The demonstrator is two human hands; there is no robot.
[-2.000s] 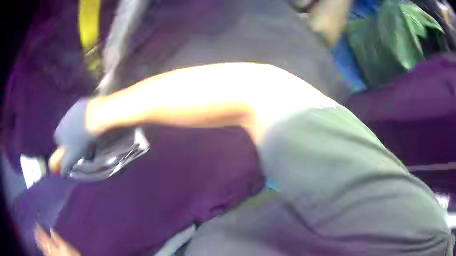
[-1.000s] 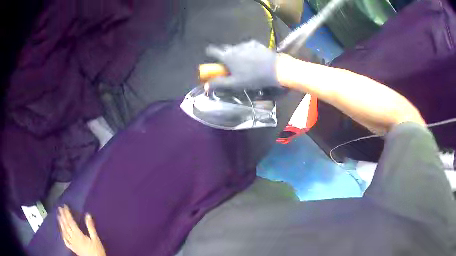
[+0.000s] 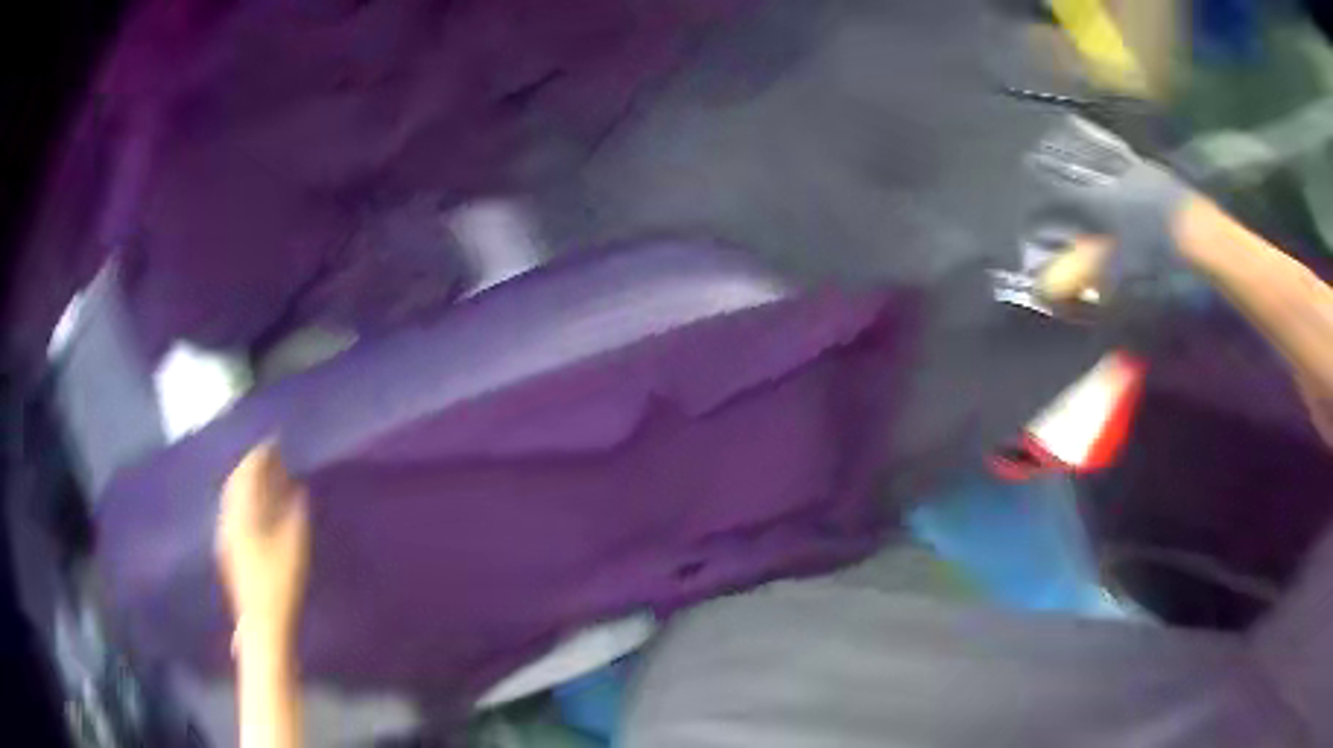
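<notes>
Dark purple cloth (image 3: 585, 526) lies over the near side of a long rounded padded form (image 3: 570, 329), whose bluish-purple far side shows bare. The cloth has a loose fold along its upper edge. My bare left hand (image 3: 266, 526) is at the cloth's left end, blurred; whether its fingers pinch the cloth cannot be told. My gloved right hand (image 3: 1123, 227) is shut on the steam iron (image 3: 1041, 285) at the far right, off the purple cloth. The iron is blurred and partly hidden by the hand; its orange-brown handle shows.
More purple cloth (image 3: 336, 132) is bunched at the far left. The dark grey table cover (image 3: 819, 161) lies behind the form. A red and white piece (image 3: 1089, 417) is at the right, near blue material (image 3: 1009, 548). A yellow hose (image 3: 1096, 41) and green material (image 3: 1272, 88) are at the far right.
The iron and my right hand have moved off the cloth to the right. The cloth has shifted towards me, baring the form's far side. My left hand has turned, with its fingers closer together.
</notes>
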